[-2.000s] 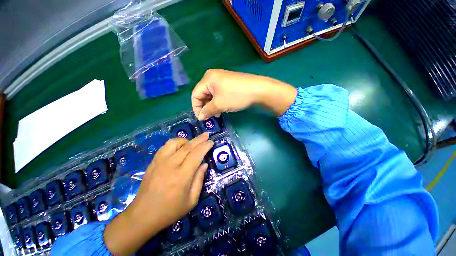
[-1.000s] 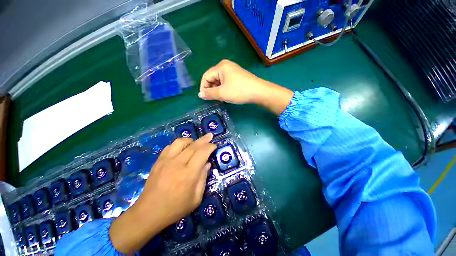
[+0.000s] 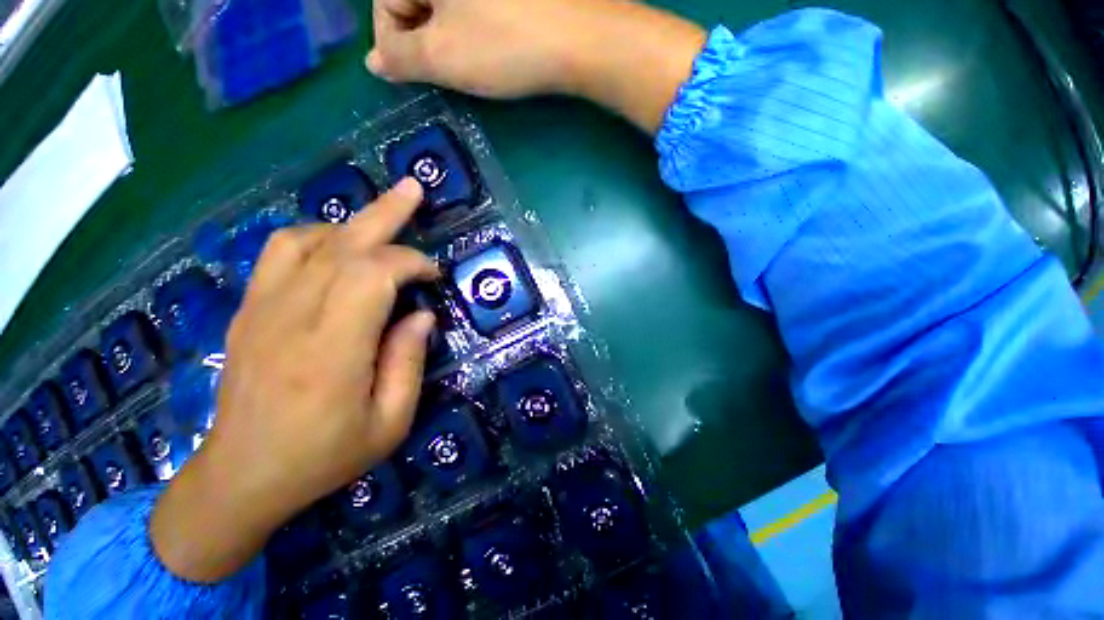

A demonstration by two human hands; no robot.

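Dark rounded-square units sit in rows in a clear blister tray [image 3: 502, 182]. My left hand [image 3: 309, 345] lies over the tray, fingers apart, holding nothing visible. Its index fingertip touches the dark unit [image 3: 446, 164] at the tray's top right corner, beside the pale centre mark. The unit below it [image 3: 494, 287] shines brighter. My right hand [image 3: 484, 46] is above the tray's top edge near the picture's top, with its fingers curled together and nothing visible in them. Blue film pieces [image 3: 194, 382] lie on the tray, partly hidden by my left hand.
White sheets [image 3: 61, 188] lie at the upper left, cut off by the edge. A clear bag with blue film [image 3: 260, 49] lies behind the tray. A dark cable [image 3: 1071, 109] runs along the right. A floor with a yellow line [image 3: 793, 517] shows below the bench edge.
The view has shifted closer to the tray. My left index finger has moved onto the top right unit. My right hand has moved back from that unit, and its fingers remain curled.
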